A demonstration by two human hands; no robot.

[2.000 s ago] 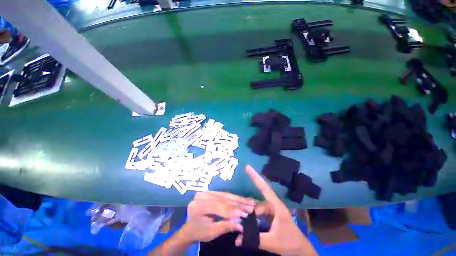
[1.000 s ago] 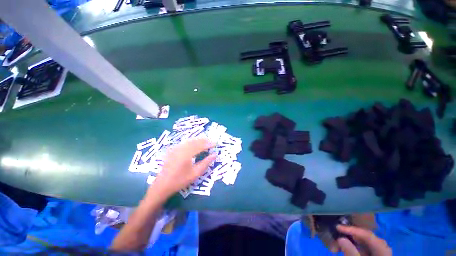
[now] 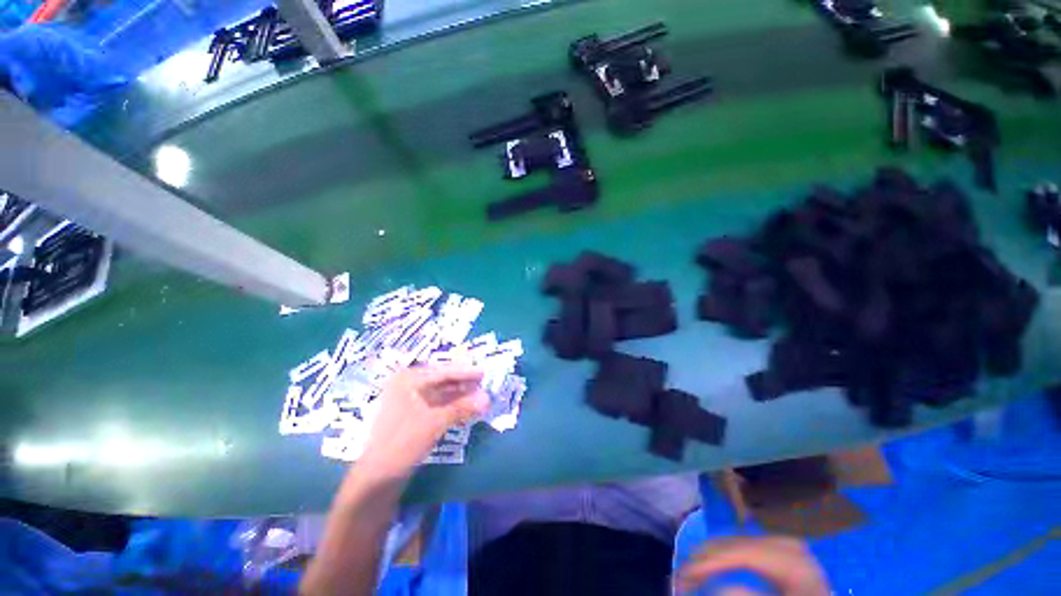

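Observation:
A loose pile of small white slotted plates (image 3: 332,390) lies on the near left part of the green table. My left hand (image 3: 425,413) is over the right part of the pile, thumb and fingertips close together at the plates; whether it grips one cannot be told. A small group of matte black pads (image 3: 628,384) lies right of the pile, with a large heap of them (image 3: 873,291) further right. My right hand (image 3: 754,565) is below the table edge at the bottom, blurred and cut off by the frame, fingers curled; what it holds cannot be told.
Black bracket assemblies (image 3: 570,192) lie on the far part of the green table (image 3: 233,373), several more at right. A grey slanted post (image 3: 175,221) stands at left beside a framed unit (image 3: 58,279). An open cardboard box (image 3: 814,512) is below the table edge at right.
The finished work at my hands two seconds ago is gone from view. My left hand moved to the white pile and its fingertips closed together; my right hand moved down from the box. The view has tilted.

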